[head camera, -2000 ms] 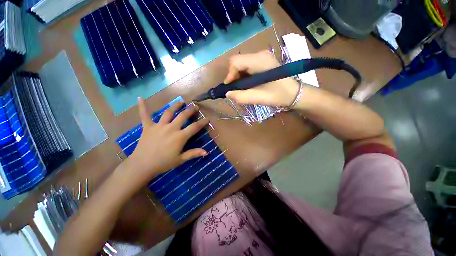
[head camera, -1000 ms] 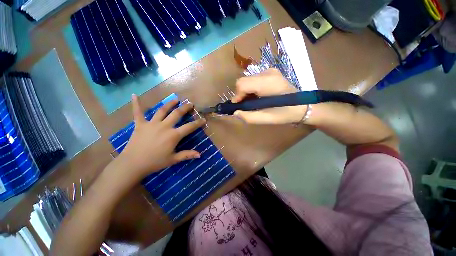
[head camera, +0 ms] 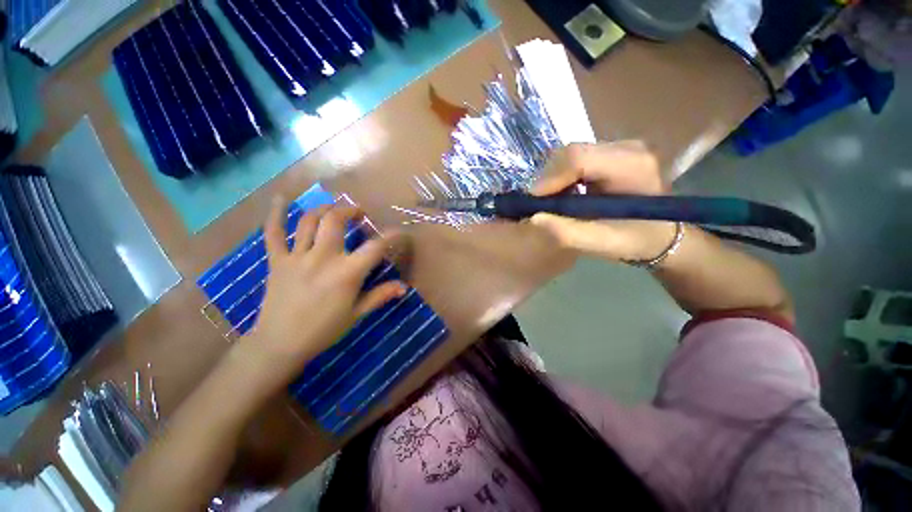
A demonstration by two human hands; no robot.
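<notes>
The bright blue cell string (head camera: 375,345) with pale parallel lines lies on the brown tabletop before me. My left hand (head camera: 320,270) lies over its upper part, fingers spread; what is under the palm is hidden. My right hand (head camera: 600,200) holds the black soldering iron (head camera: 640,208) like a pen. Its metal tip points left, at the near left edge of the pile of silver ribbon slivers (head camera: 500,140), away from the cell string. Thin ribbon pieces lie at the tip; contact cannot be told.
Dark navy cell stacks (head camera: 185,90) stand on a pale green mat beyond. A bright blue stack (head camera: 30,320) is at left. Silver strands (head camera: 105,430) lie lower left. An orange-brown curl (head camera: 446,105) and a stand with a yellowish pad (head camera: 592,34) are beyond the ribbon.
My right hand and the iron have moved right, away from the cell string's edge to the ribbon pile. My left hand stays on the string. The whole view has shifted slightly.
</notes>
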